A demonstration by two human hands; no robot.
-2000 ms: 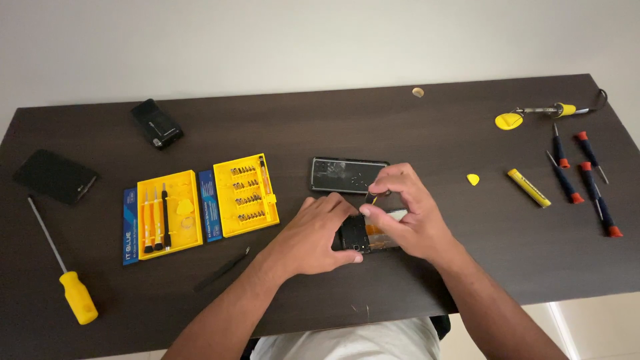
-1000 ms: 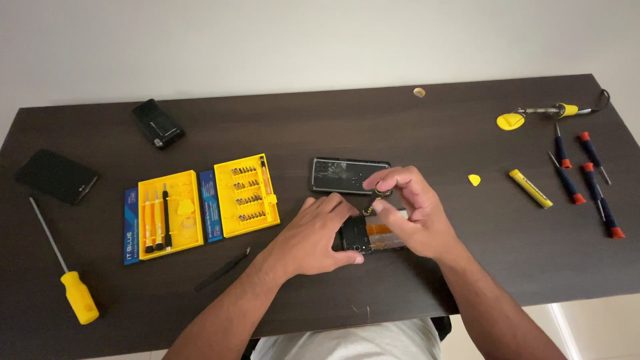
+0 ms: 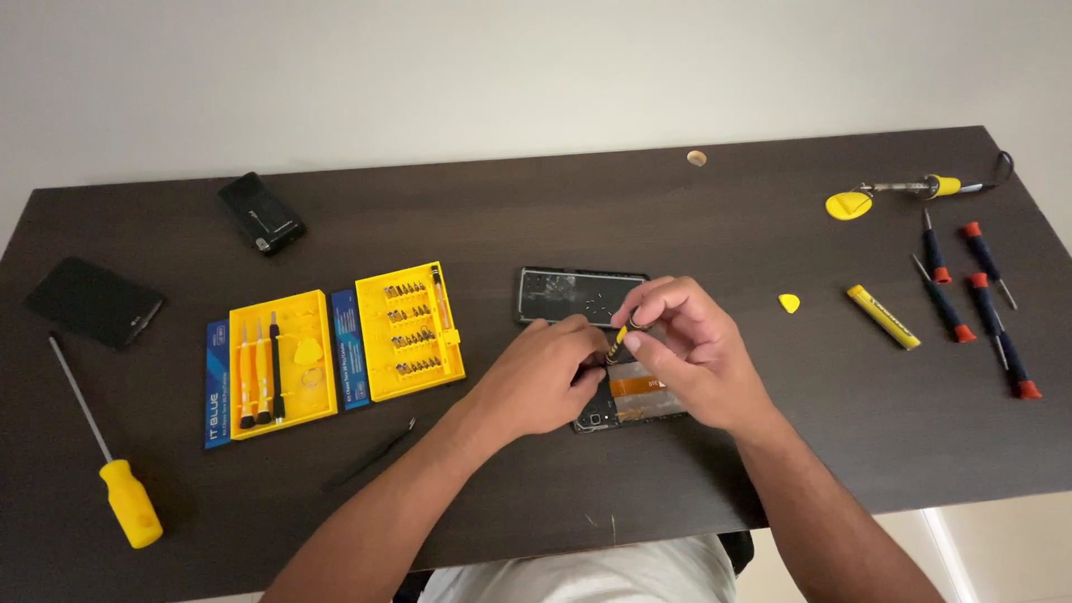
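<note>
An opened smartphone with its battery and an orange flex cable showing lies near the table's front edge. My right hand grips a small yellow-and-black precision screwdriver, tilted, its lower end at the upper part of the phone; the tip is hidden. My left hand rests on the phone's left part, fingers curled beside the screwdriver; whether it pinches anything cannot be told. Just behind both hands lies a phone back cover, with several tiny screws on it.
Left are a yellow bit case, tweezers, a large screwdriver and two dark devices. Right are a yellow pick, a yellow tube, several small screwdrivers and a soldering iron on its stand.
My right hand's fingers have shifted around the top of the screwdriver, whose yellow-and-black shaft shows more clearly now. My left hand stays on the phone.
</note>
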